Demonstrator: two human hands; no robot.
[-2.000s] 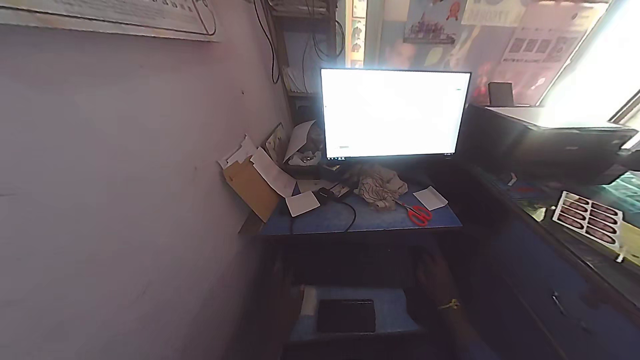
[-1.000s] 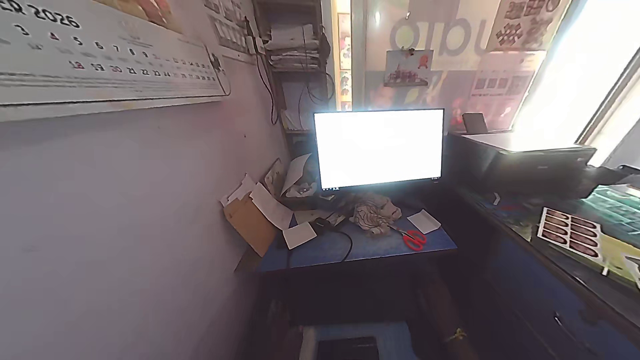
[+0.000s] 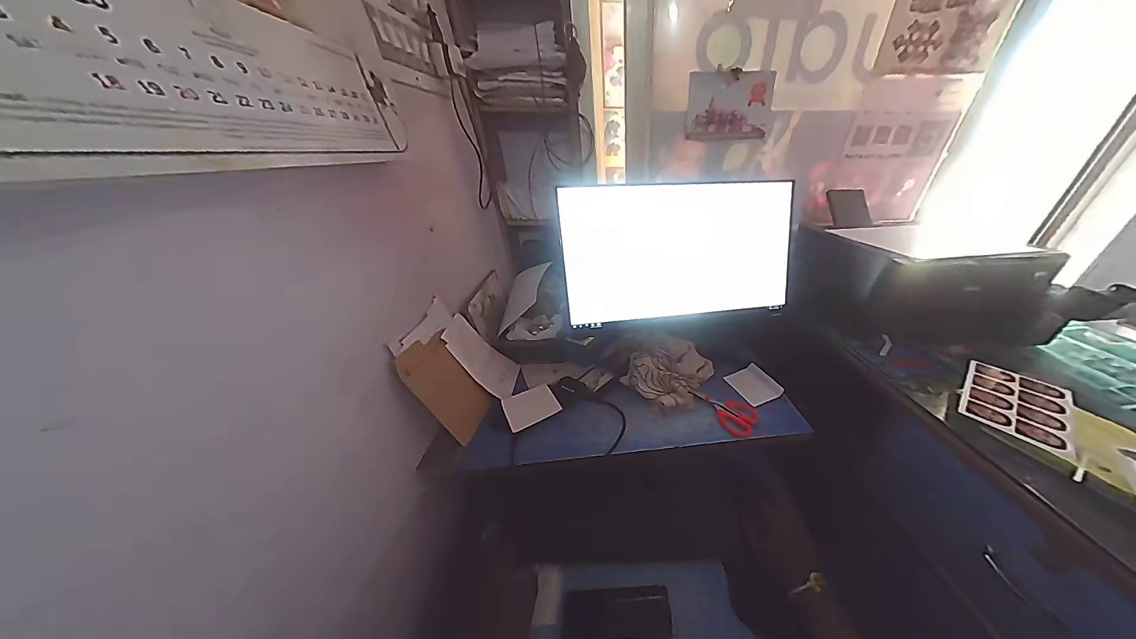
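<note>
In deep shadow under the desk edge, my right hand (image 3: 774, 525) reaches forward, with a yellow band around the wrist; its fingers blur into the dark. My left hand cannot be made out in the dark area at the lower left. Between the arms, at the bottom, a dark flat rectangular object (image 3: 619, 612) lies on a light blue surface. On the blue desktop (image 3: 657, 432) above are red-handled scissors (image 3: 737, 417), a crumpled cloth (image 3: 666, 373), white paper pieces (image 3: 532, 408) and a black cable (image 3: 621, 422). Behind them a monitor (image 3: 676, 253) glows white.
A wall with a calendar (image 3: 195, 89) borders the left side. A brown envelope (image 3: 444, 386) and papers lean against it. At right, a black printer (image 3: 950, 280) and a sheet of oval pictures (image 3: 1016, 406) sit on a counter. Shelves (image 3: 524, 106) with stacked papers stand behind.
The view has tilted up, bringing more of the calendar and shelves in. The left hand, faintly visible earlier at the lower left, is no longer discernible. The things on the desk have not moved.
</note>
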